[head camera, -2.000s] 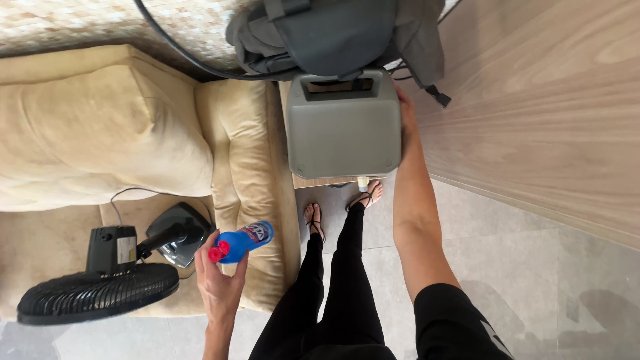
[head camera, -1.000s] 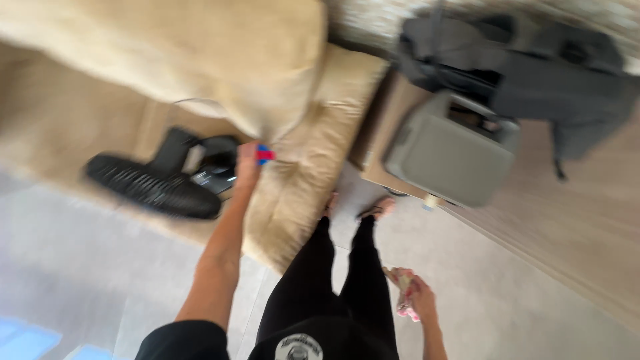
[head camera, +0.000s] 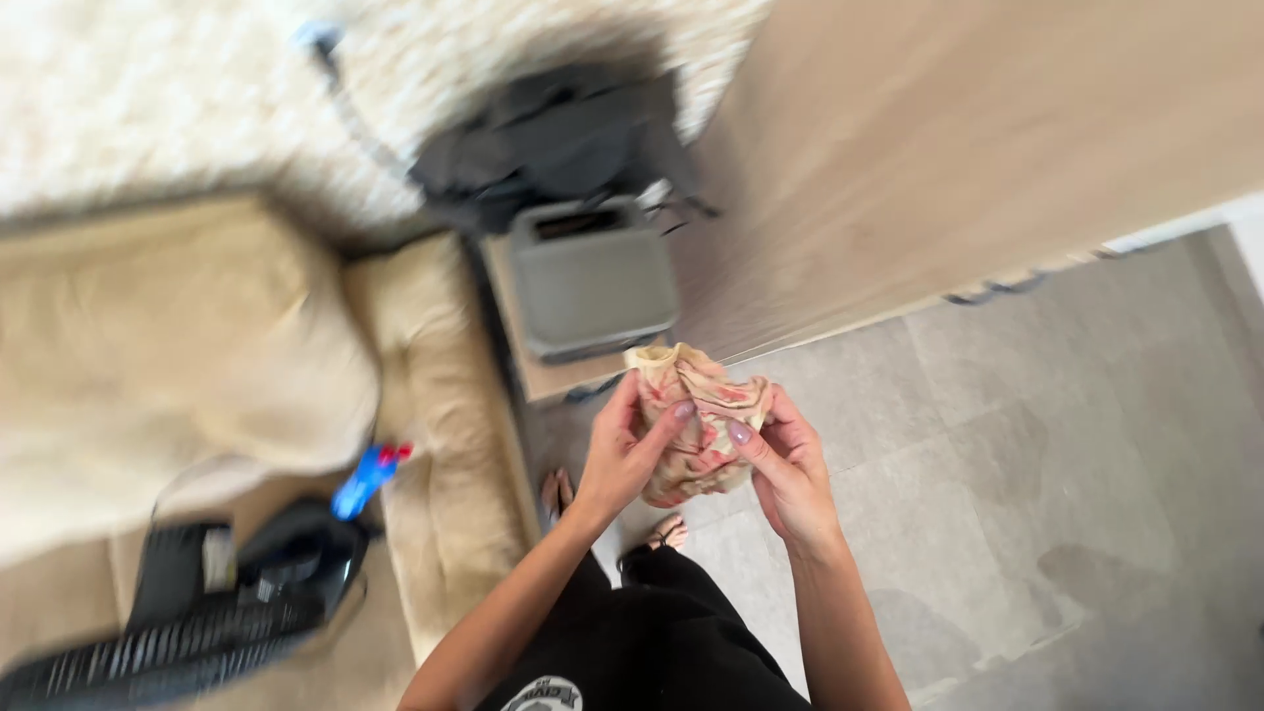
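Note:
A crumpled cream cloth with pink and red patches (head camera: 706, 425) is held in front of my body. My left hand (head camera: 632, 444) grips its left side, with the thumb on top. On its right side my right hand (head camera: 790, 459) pinches it between thumb and fingers. A blue plastic bottle with a red cap (head camera: 363, 482) lies on the sofa beside its armrest, out of both hands.
A beige sofa (head camera: 178, 326) is at left, with a black fan (head camera: 197, 632) on its seat. A grey plastic case (head camera: 594, 286) stands on a small wooden table (head camera: 568, 377), near a dark grey backpack (head camera: 573, 138). A wooden panel (head camera: 938, 138) rises at right.
My left hand has let go of the blue bottle, which it held at first. The cloth, in my right hand one second ago, is now between both hands. The view has swung.

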